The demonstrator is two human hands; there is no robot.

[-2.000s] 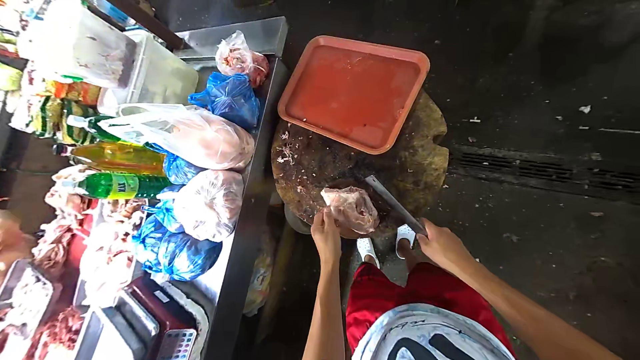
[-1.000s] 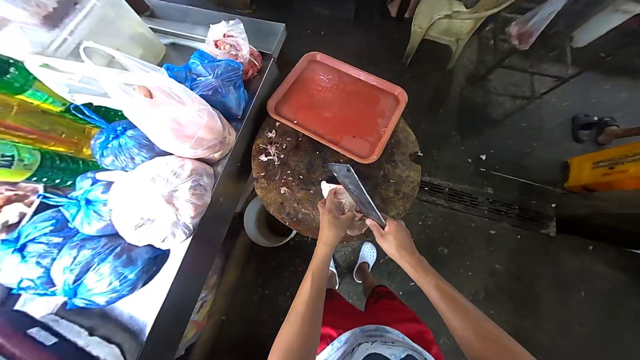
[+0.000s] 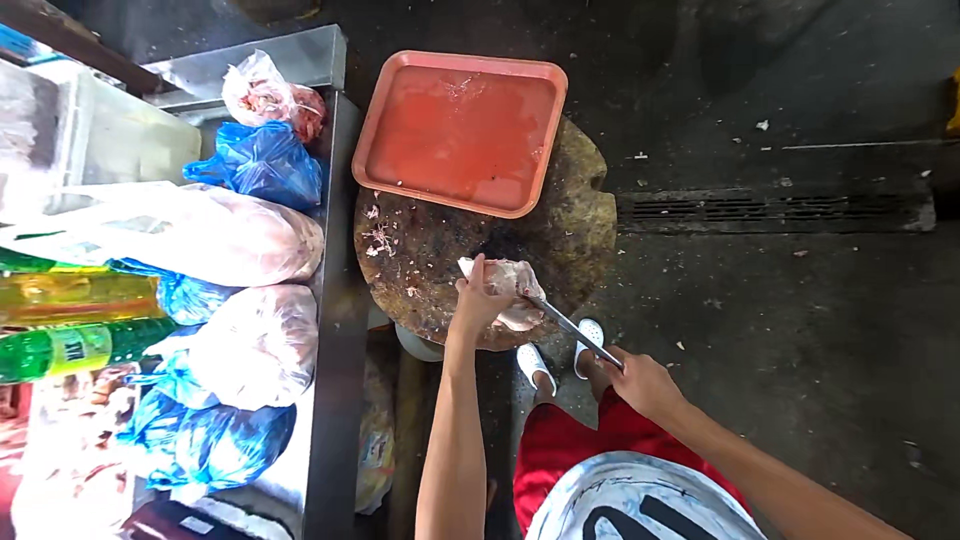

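Observation:
A piece of raw poultry (image 3: 517, 281) lies near the front edge of a round wooden chopping block (image 3: 427, 255). My left hand (image 3: 477, 300) grips its left side, fingers pressed on the meat. In my right hand (image 3: 641, 382) is the handle end of a cleaver (image 3: 574, 330); its blade is seen nearly edge-on, with the tip at the right side of the meat. Small scraps (image 3: 380, 238) stick to the block's left part. An orange-red plastic tray (image 3: 457, 135), wet inside, rests on the far part of the block.
To the left, a metal-edged counter (image 3: 336, 300) holds blue plastic bags (image 3: 262, 161), clear bags of meat (image 3: 259, 345), bottles (image 3: 82, 349) and a translucent bin (image 3: 131, 139). A bucket (image 3: 416, 345) stands partly under the block. A floor drain grate (image 3: 772, 212) runs to the right.
The cleaver was over the meat, its broad face showing, one second ago; now its blade is edge-on at the meat's right side. My right hand has moved away from my left. The view has shifted.

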